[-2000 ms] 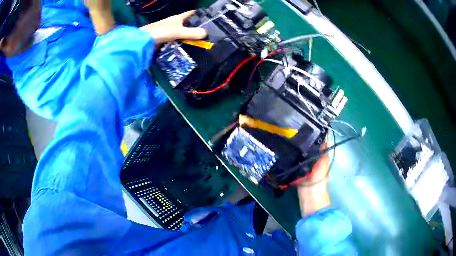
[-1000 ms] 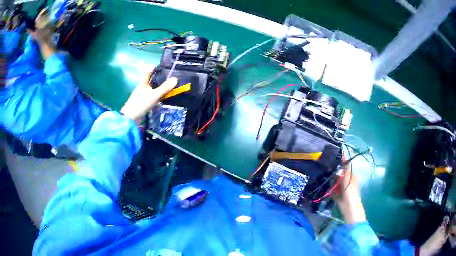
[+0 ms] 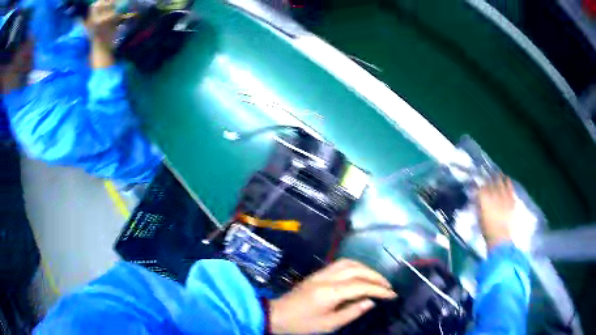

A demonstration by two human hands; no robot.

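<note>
A black unit (image 3: pixel 304 203) lies on the bench in front of me, blurred, with an orange strip (image 3: pixel 278 224) and a blue circuit board (image 3: pixel 253 252) at its near end. A second black unit (image 3: pixel 425 298) lies to its right, cut off by the lower edge. My left hand (image 3: pixel 330 294) is flat with fingers extended, between the two units and overlapping the second one; I see nothing in it. My right hand (image 3: pixel 498 203) reaches into the clear bins (image 3: pixel 480 157) at the far edge, over pale parts (image 3: pixel 526 219). Its fingertips are blurred.
At the upper left another person's hand (image 3: pixel 102 23) and blue sleeve are at a dark unit (image 3: pixel 153 33). A dark perforated crate (image 3: pixel 153 226) stands below the near bench edge. A white rail (image 3: pixel 372 82) runs along the far edge of the green bench (image 3: pixel 196 144).
My left hand has left the left unit's side and moved right, beside the second unit. My right hand has left the second unit and moved to the bins. The view has turned.
</note>
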